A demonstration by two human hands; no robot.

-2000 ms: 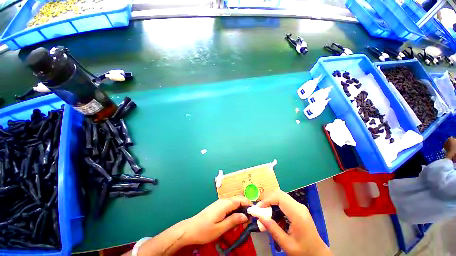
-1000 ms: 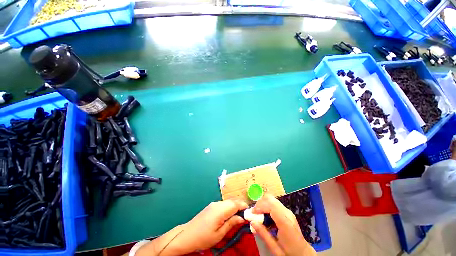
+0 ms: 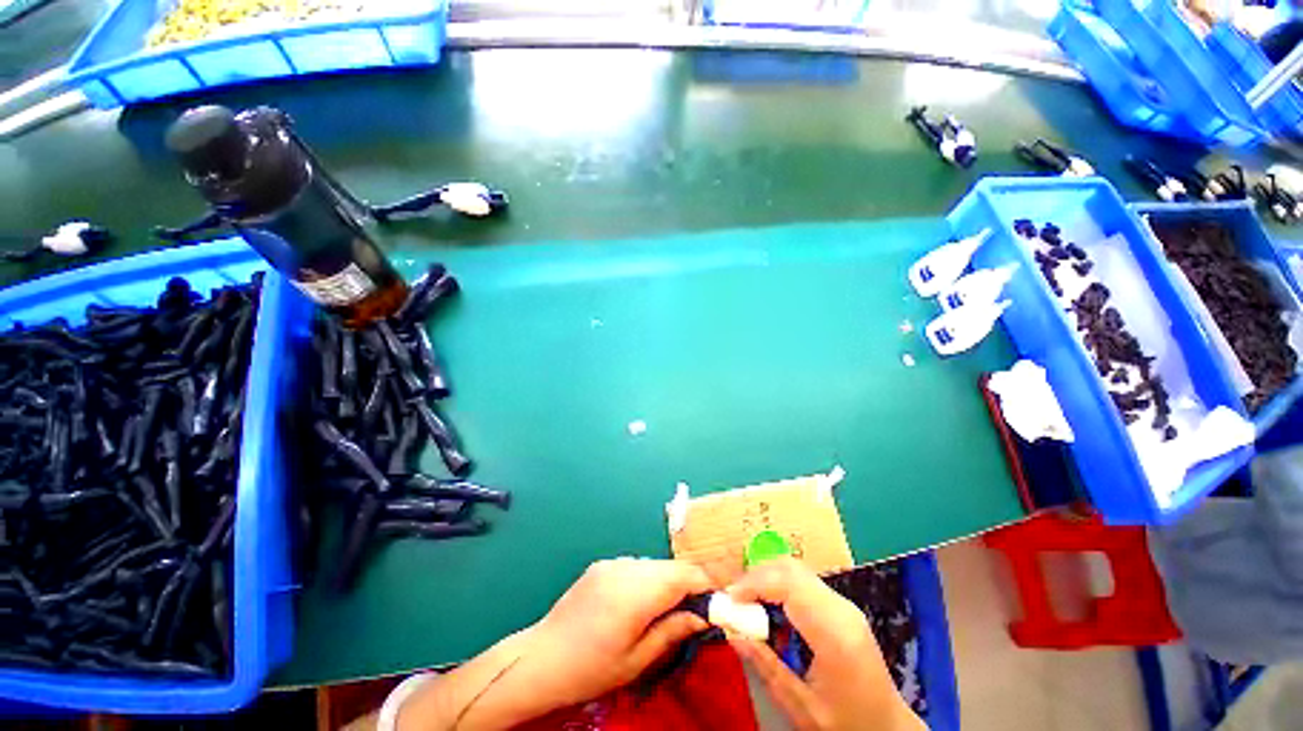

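My left hand and my right hand meet at the table's front edge, just below the cardboard work pad. Between their fingertips is a white end piece, with black parts showing at both sides of it. Both hands grip this piece; the fingers hide much of the black part. The tan cardboard pad is taped at the table edge. A green round piece sits on it, partly covered by my right hand.
Black handles fill the left bin, with more loose beside it under a dark bottle. White squeeze bottles stand by the right bin. Assembled pieces lie on the belt. A lower bin and red stool are below.
The whole view has shifted, so bins and table appear farther right. The hands have turned the white piece and cover more of the green disc. The assembled pieces on the belt appear farther right.
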